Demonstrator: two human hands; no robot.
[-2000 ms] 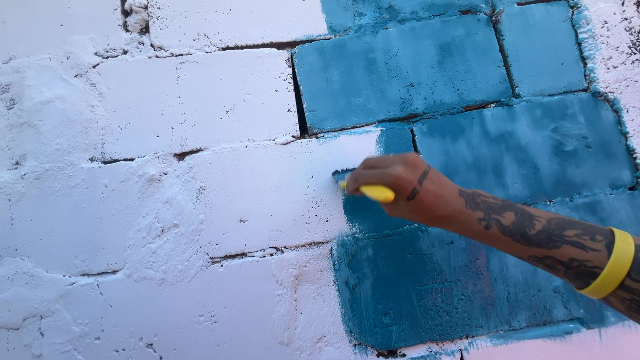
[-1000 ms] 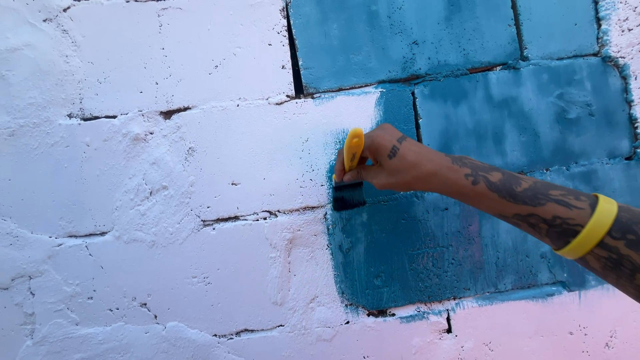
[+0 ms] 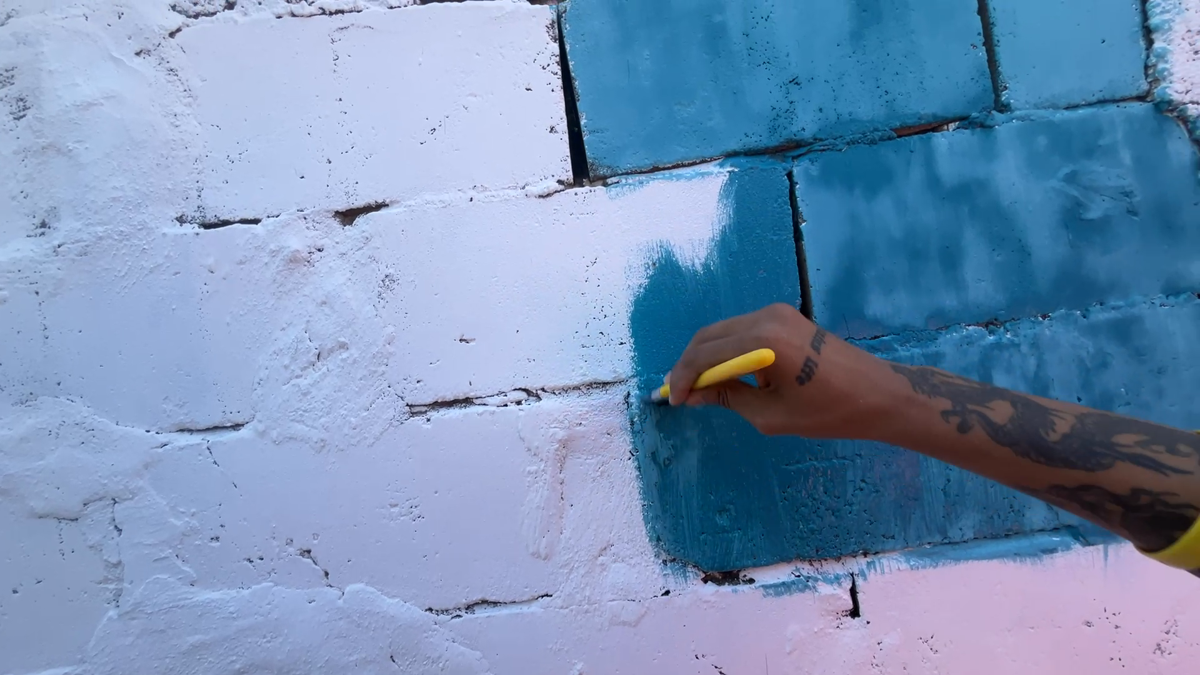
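My right hand (image 3: 778, 375) reaches in from the right edge, its fingers closed on a paintbrush with a yellow handle (image 3: 736, 367). The brush's tip touches the wall at the left border of the blue paint (image 3: 712, 478); its bristles are mostly hidden. Wet-looking dark blue covers the blocks around the hand, with a ragged brushed edge above it. White-painted blocks (image 3: 497, 300) lie directly to the left. The forearm bears tattoos, and a yellow wristband (image 3: 1177, 548) shows at the right edge. My left hand is out of view.
The block wall has rough, cracked mortar joints, with a dark narrow gap (image 3: 571, 103) between upper blocks. Lighter blue blocks (image 3: 778, 75) fill the upper right. A pale pink band (image 3: 1022, 614) runs below the blue area. Rough white plaster (image 3: 84, 122) covers the far left.
Blue paint now reaches farther left above my right hand than two seconds ago. The brush handle, upright one second ago, now tilts to the right.
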